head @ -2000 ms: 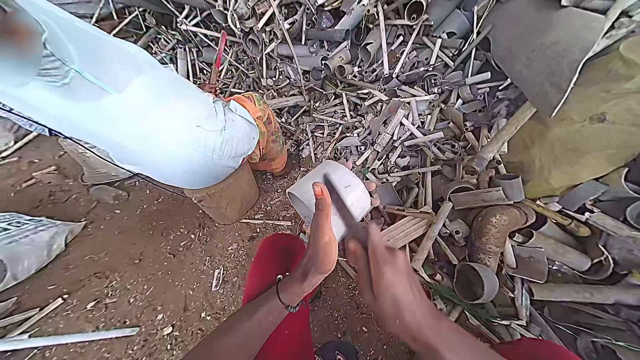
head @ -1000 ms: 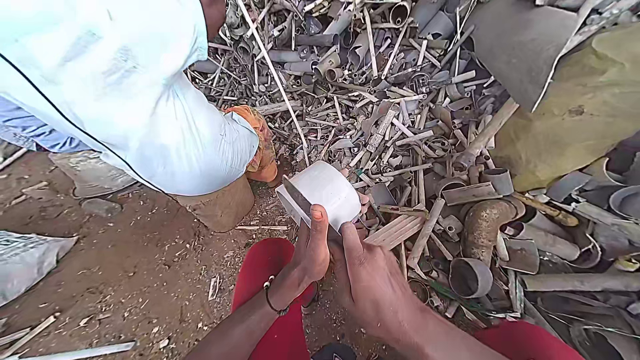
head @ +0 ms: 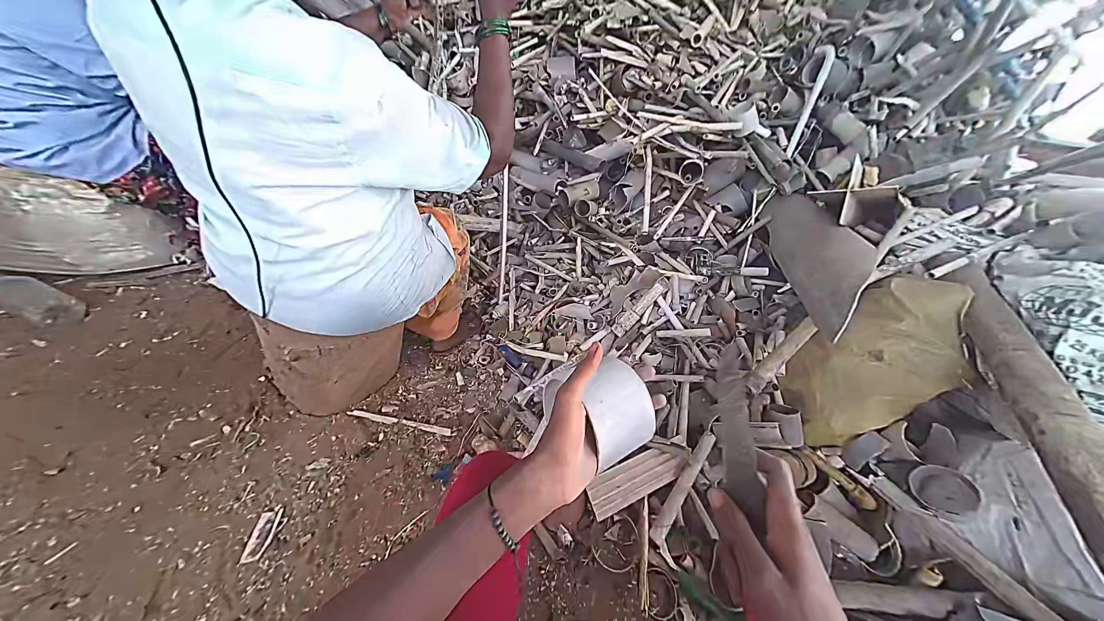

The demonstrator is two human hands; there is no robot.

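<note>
A short, wide piece of white plastic pipe (head: pixel 623 412) rests in my left hand (head: pixel 569 431), thumb up along its near side and fingertips showing past its far side. My right hand (head: pixel 766 539) grips the lower end of a dark, flat blade-like tool (head: pixel 735 423), which points up and away, to the right of the pipe and apart from it. The tool's handle is hidden in my fingers. A dark beaded bracelet is around my left wrist.
A co-worker in a pale shirt (head: pixel 345 155) sits at upper left on a brown block-like seat (head: pixel 328 362), arms over the scrap. Cut pipe pieces (head: pixel 690 172) cover the ground ahead and right. A yellowish sheet (head: pixel 880 362) and a long pole (head: pixel 1035 405) lie right.
The blade, at the white pipe a second ago, is now away from it, as my right hand has moved right. The view takes in more of the co-worker and the scrap pile.
</note>
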